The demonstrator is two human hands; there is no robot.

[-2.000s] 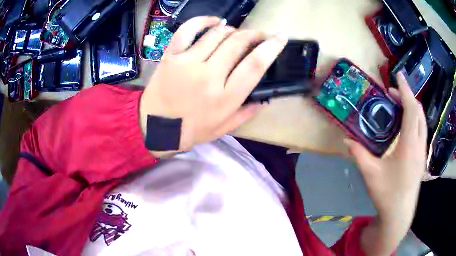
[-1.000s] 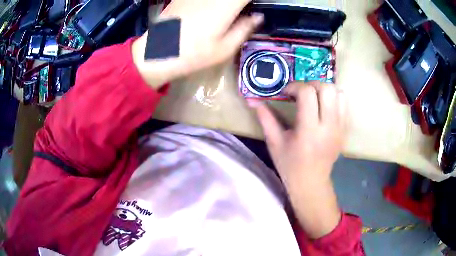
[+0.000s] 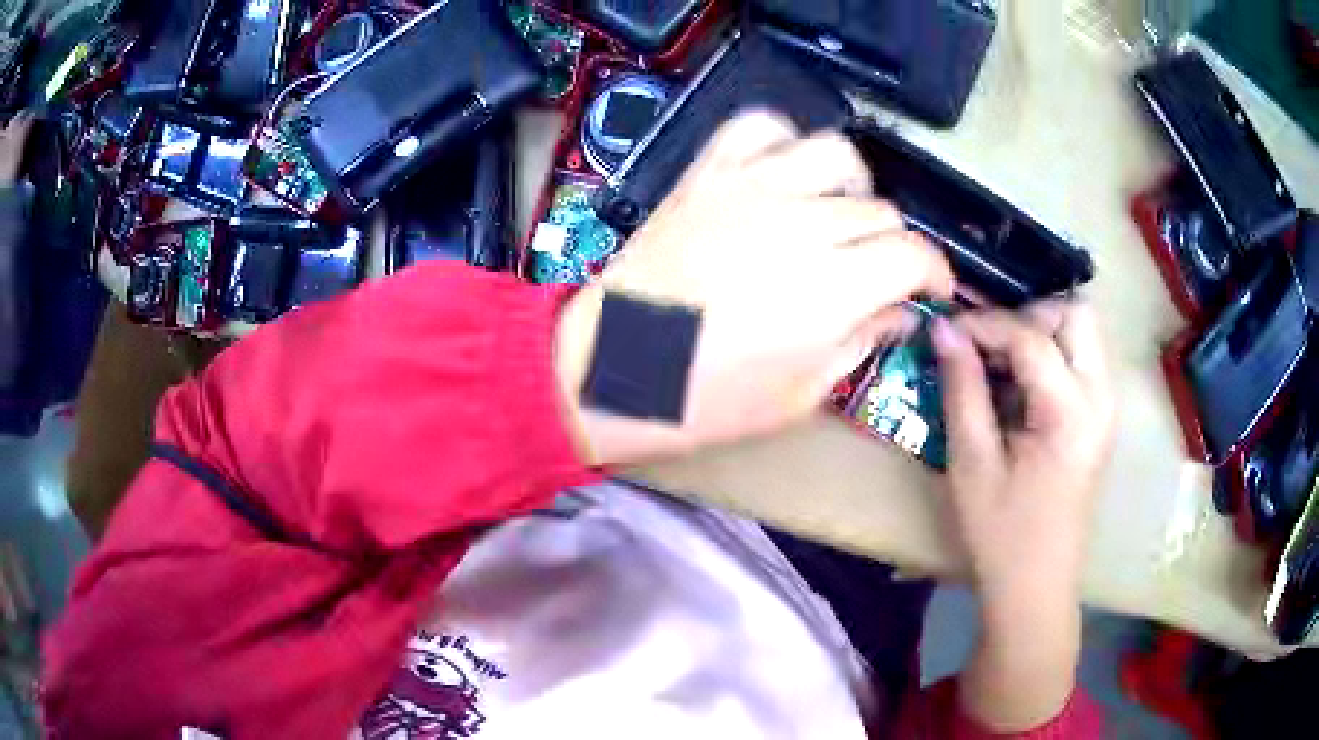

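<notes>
A front case half with a green board lies open at the bench edge, mostly hidden under my hands. Its black back case half stands tilted open behind it. My left hand reaches over from the left, fingertips bent down at the board. My right hand is at the right side, thumb and fingers bent close to the left fingertips. A thin pale line, perhaps a lead, shows between them. Whether either hand pinches something is hidden. A black pad is stuck on my left wrist.
Black and red units are heaped at the left. Another open unit with speaker and board lies behind my left hand, beside black covers. More open units stand along the right of the tan bench.
The open unit has turned, with its cover now behind and to the right. My left hand has come down onto it from the upper left. My right fingers have moved from its front edge to its right side.
</notes>
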